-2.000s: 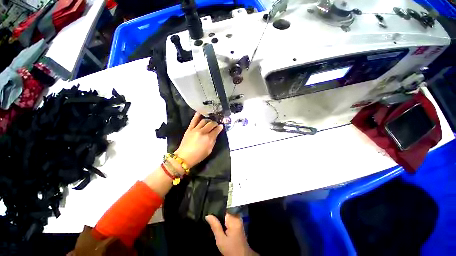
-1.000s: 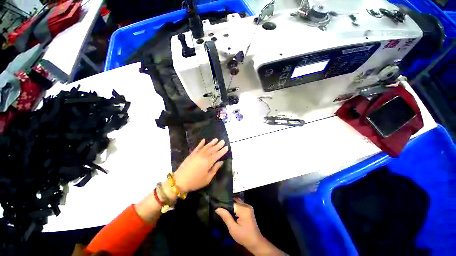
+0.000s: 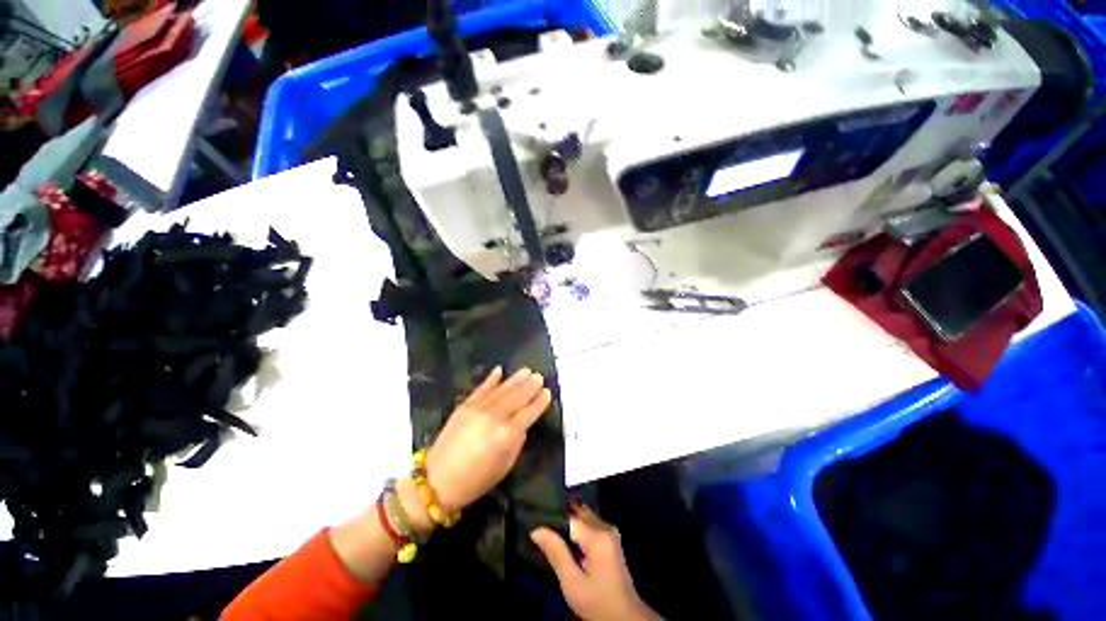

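Observation:
A dark camouflage panel point(image 3: 491, 346) runs lengthwise under the left end of the white sewing machine point(image 3: 728, 134) and down over the table's front edge. Its right edge lies at the presser foot and needle point(image 3: 540, 286). My left hand point(image 3: 485, 439) rests flat on the panel, fingers towards the needle. My right hand point(image 3: 591, 568) pinches the panel's right edge between thumb and fingers below the table edge. A short black webbing tab point(image 3: 391, 301) sticks out from the panel's left side. A loose heap of black webbing tabs point(image 3: 146, 352) lies at the left.
A slim dark metal tool point(image 3: 694, 301) lies on the machine bed. A phone point(image 3: 963, 286) lies on dark red cloth point(image 3: 1007, 346) at the right. Blue crates point(image 3: 794, 485) stand front right and behind the machine. Red and grey fabric point(image 3: 152, 55) is on a neighbouring table.
My left hand has moved back from the needle, down the panel, and now lies flat on it. The panel has advanced under the machine. My right hand still holds its edge.

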